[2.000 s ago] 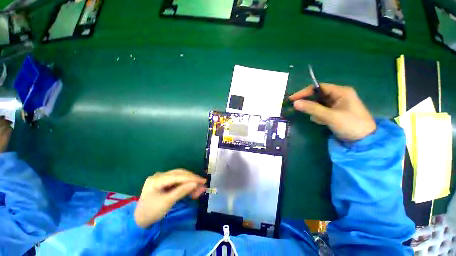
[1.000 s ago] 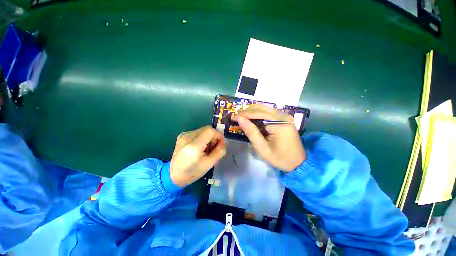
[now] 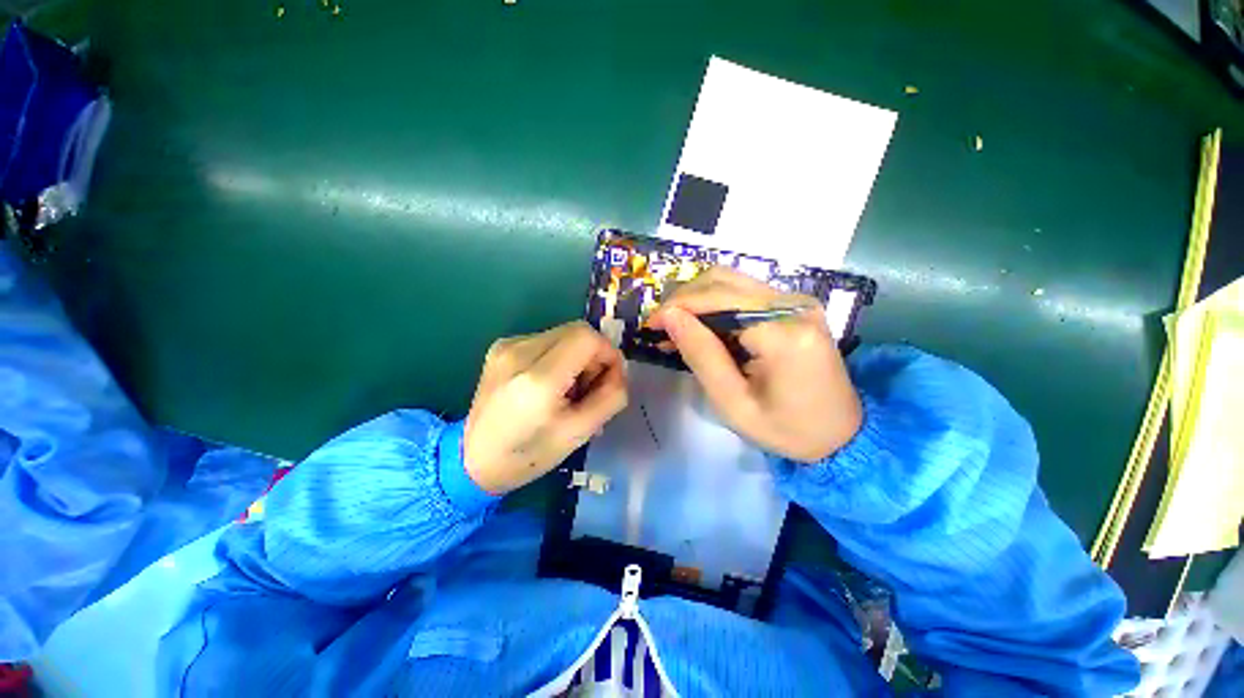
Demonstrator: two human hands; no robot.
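The open tablet assembly (image 3: pixel 689 494) lies in front of me, its board end away from me and its silver panel nearer. My right hand (image 3: pixel 767 366) is over the board and holds the tweezers (image 3: pixel 753 316), whose tips are hidden near its fingers. My left hand (image 3: pixel 543 406) is at the tablet's left edge beside the board, fingers curled together; whether they pinch anything is hidden. The white release liner sheet (image 3: pixel 798 150) lies beyond the tablet with a black tape patch (image 3: pixel 699 205) at its lower left corner. A fine dark curved line crosses the silver panel.
A blue parts bin (image 3: pixel 44 116) is at the upper left. Pale yellow sheets (image 3: pixel 1207 423) lie over long black strips at the right. A white perforated tray (image 3: pixel 1184 657) is at the lower right. Another person's blue sleeve (image 3: pixel 62 368) is at the left. Small crumbs dot the green mat (image 3: pixel 368 300).
My right hand has come from beside the liner onto the board with the tweezers. My left hand has moved up along the tablet's left edge. The view has shifted, and the far tablets are mostly out of it.
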